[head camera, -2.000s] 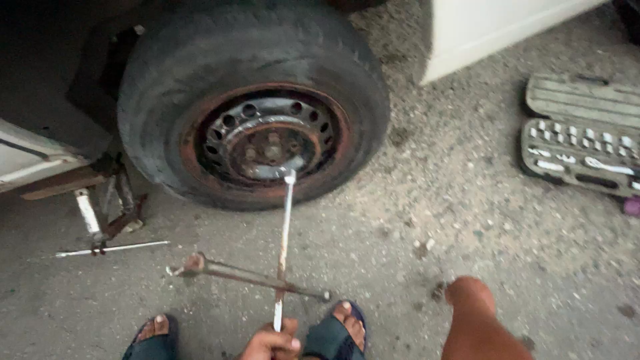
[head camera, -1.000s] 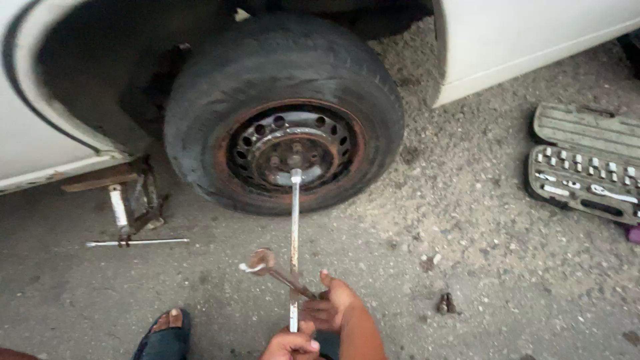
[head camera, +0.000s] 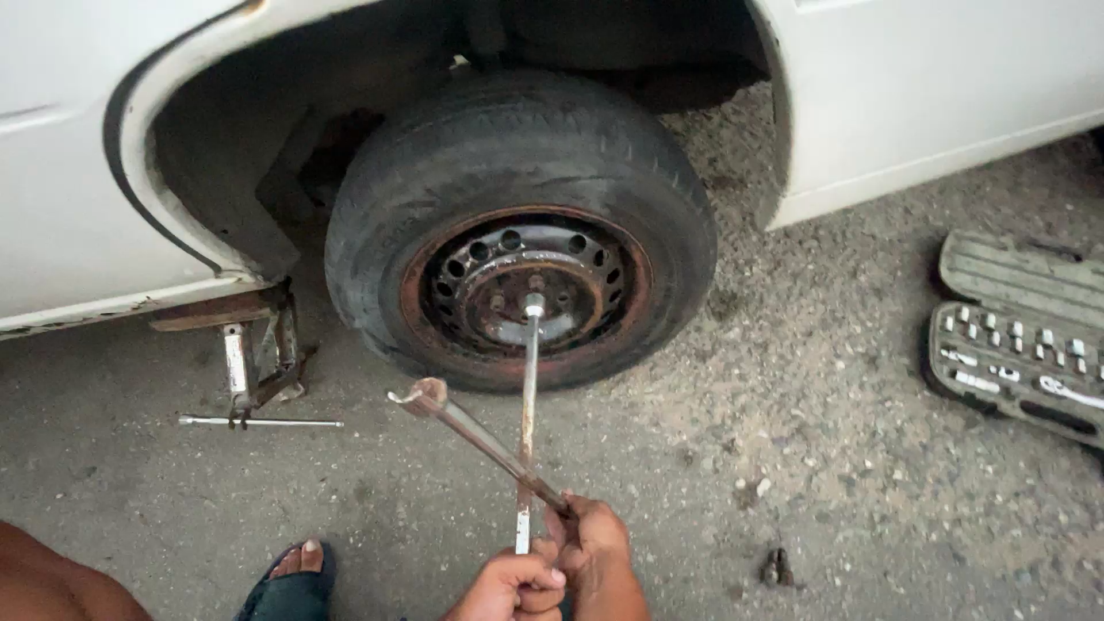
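A metal extension bar (head camera: 528, 414) with a socket reaches from my left hand (head camera: 516, 586) up to the hub area of a rusty steel wheel (head camera: 561, 259). My left fingers are closed around its near end. Right beside it, my right hand (head camera: 595, 539) grips the lower end of a rusty wrench (head camera: 483, 442), which crosses the bar at a slant, its open head up and to the left. The socket's tip appears to be on a wheel nut; the exact fit is hidden. The black tire (head camera: 517, 138) is in the wheel arch of a white car.
A rusty jack (head camera: 259, 354) stands under the car's sill at left, with a thin metal rod (head camera: 263, 422) across its base. An open socket set case (head camera: 992, 332) lies at right. Small dark metal parts (head camera: 778, 567) rest on the asphalt, and my sandaled foot (head camera: 297, 573) is at lower left.
The wrench lay on the ground two seconds ago; my right hand has picked it up, and it now crosses the bar. The view has shifted closer to the wheel.
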